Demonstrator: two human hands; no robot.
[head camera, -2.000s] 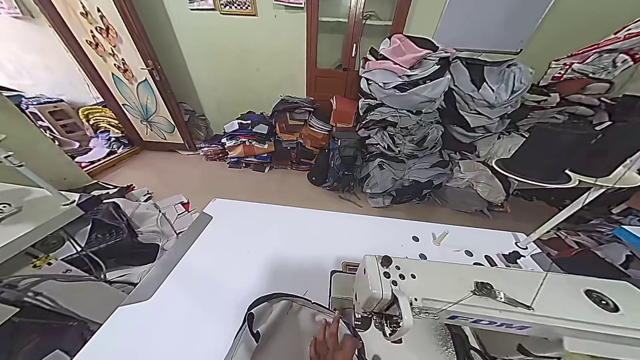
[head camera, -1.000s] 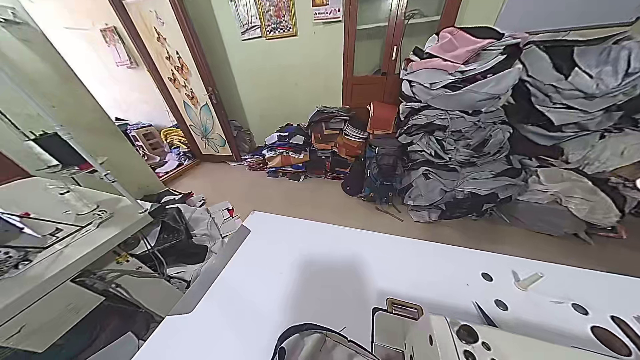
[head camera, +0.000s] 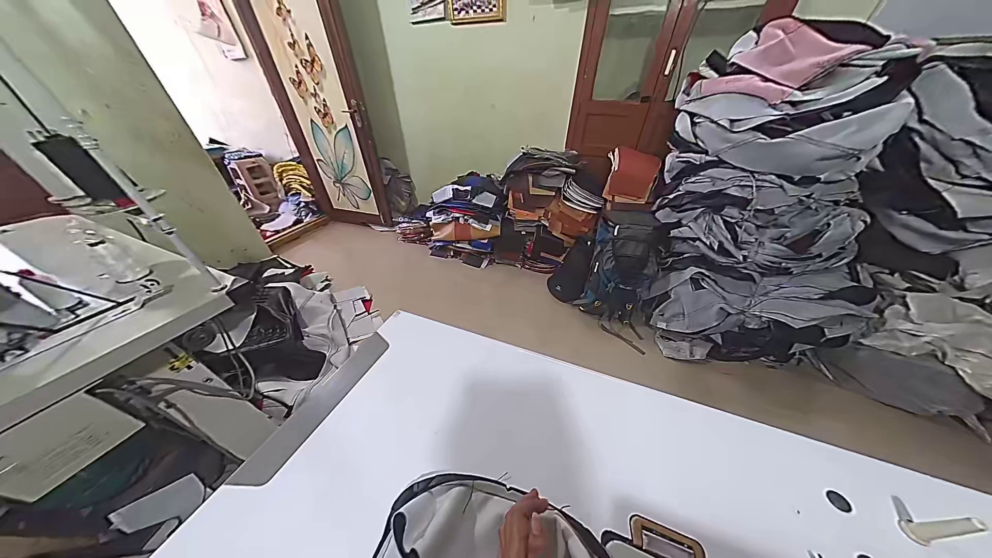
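Note:
A light grey fabric piece (head camera: 453, 515) with a black-bound curved edge and loose threads lies at the bottom middle of the white sewing table (head camera: 434, 387). What I take to be my left hand (head camera: 525, 527) is at that edge, its fingers bent and close together on the fabric; the wrist is cut off by the frame. To its right, at the bottom edge, part of the sewing machine shows, with a gold-rimmed rectangular frame (head camera: 666, 536). My right hand is out of view.
Another sewing machine (head camera: 85, 263) stands on a table at left, with grey and black fabric (head camera: 310, 318) heaped beside it. Beyond the table are tall stacks of grey fabric (head camera: 759, 225), a backpack (head camera: 628, 256) and piles of coloured pieces (head camera: 465, 217). A whitish plastic part (head camera: 942, 529) lies at right.
The view has swung left since the first frame, and most of the machine has left it. My hand, unseen one second ago, shows again on the fabric.

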